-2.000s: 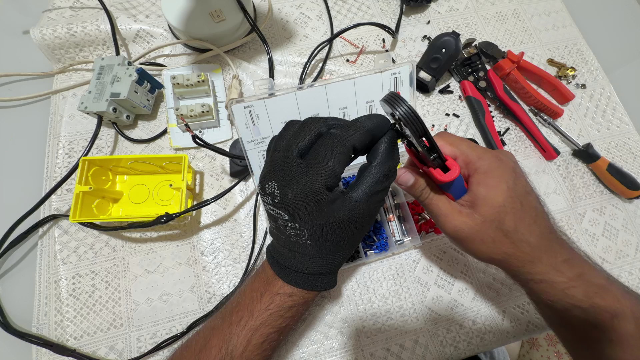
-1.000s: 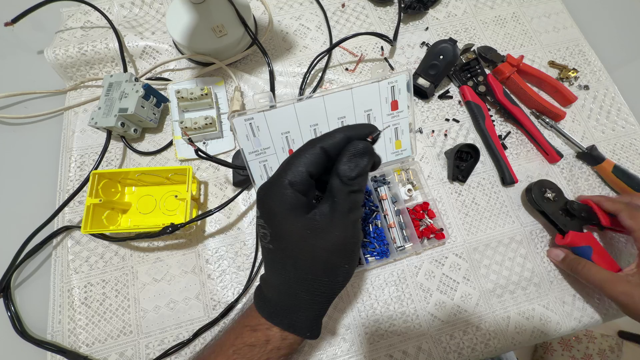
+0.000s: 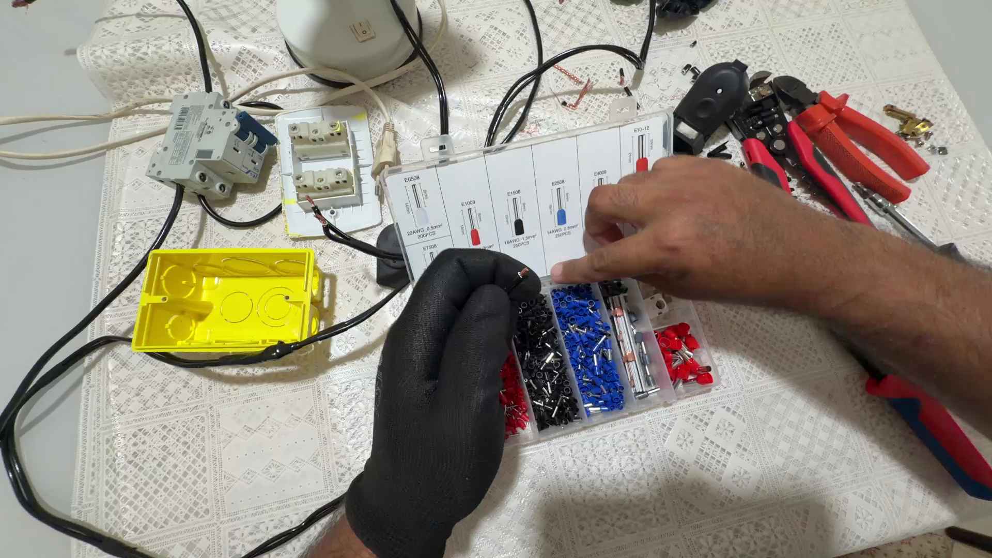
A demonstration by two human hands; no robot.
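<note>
My left hand (image 3: 449,387), in a black glove, pinches a wire whose bare copper end (image 3: 523,273) sticks out past the fingertips. Behind it stands the open lid (image 3: 496,174) of a clear plastic organizer box, printed with ferrule sizes. My bare right hand (image 3: 651,225) hovers at the lid's lower part, index fingertip near the hinge, above the blue ferrules (image 3: 587,349); nothing shows in its fingers, which are partly hidden. Beside the blue ones lie black ferrules (image 3: 546,372), red ferrules (image 3: 515,399), metal connectors (image 3: 632,341) and larger red ferrules (image 3: 682,353).
At left are a yellow junction box (image 3: 232,306), circuit breakers (image 3: 209,147) and a socket plate (image 3: 329,174) with black cables. Red-handled pliers (image 3: 860,147), a wire stripper (image 3: 829,170) and a screwdriver (image 3: 899,213) lie at upper right. The crimping tool's handles (image 3: 938,442) show beneath my right forearm.
My right hand has let go of the crimping tool and moved left over the ferrule box. My left hand has moved lower, still pinching the wire.
</note>
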